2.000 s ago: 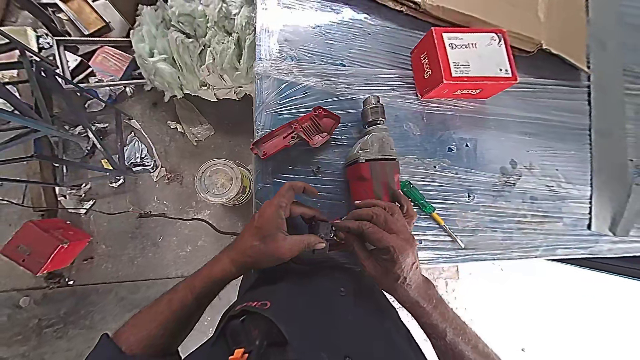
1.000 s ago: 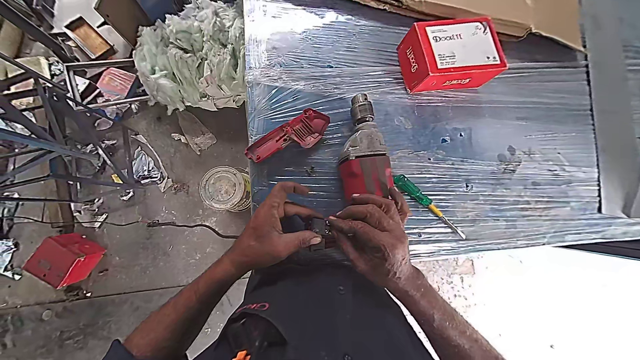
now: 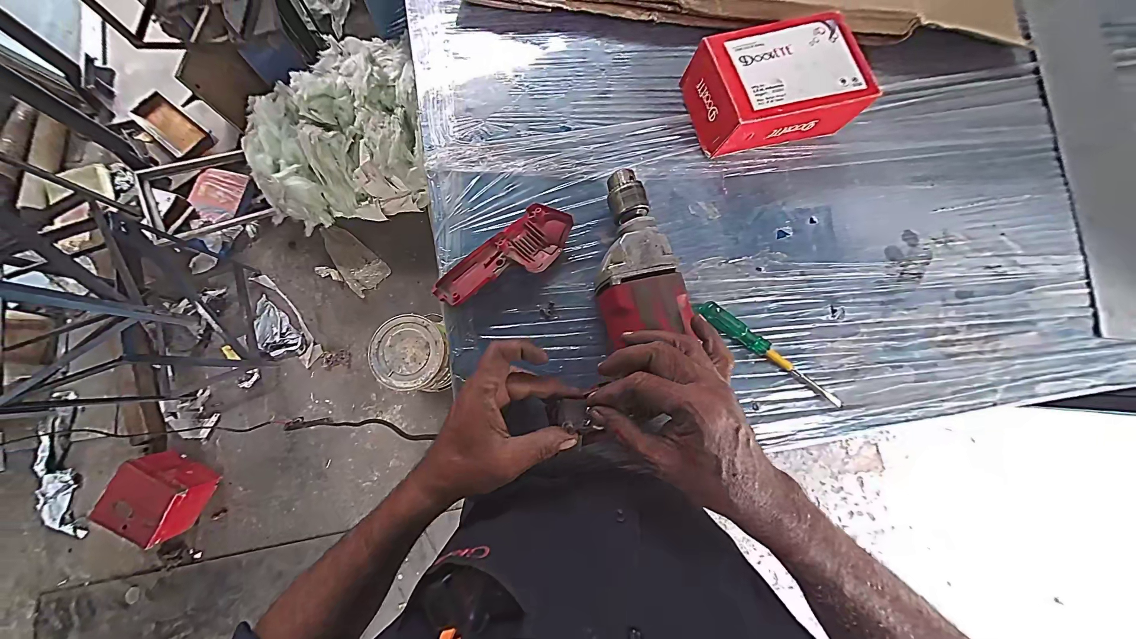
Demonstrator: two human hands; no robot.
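Observation:
My left hand (image 3: 497,422) pinches a small dark part (image 3: 572,415) between thumb and fingers at the near table edge. The fingertips of my right hand (image 3: 666,404) close on the same part from the other side; its details are mostly hidden. Just beyond lies a red power drill (image 3: 641,275) with its metal chuck pointing away from me, its rear end hidden by my right hand. A red plastic handle cover (image 3: 510,251) rests left of the drill. To the right is a screwdriver (image 3: 768,352) with a green handle and a yellow-sleeved shank.
The table (image 3: 932,311) is covered in plastic film. A red and white carton (image 3: 781,84) stands far right, near flattened cardboard (image 3: 932,18). On the floor are a round tub (image 3: 408,352), a black cable (image 3: 355,422), another red box (image 3: 155,499), crumpled plastic film (image 3: 337,133) and metal frames (image 3: 89,302).

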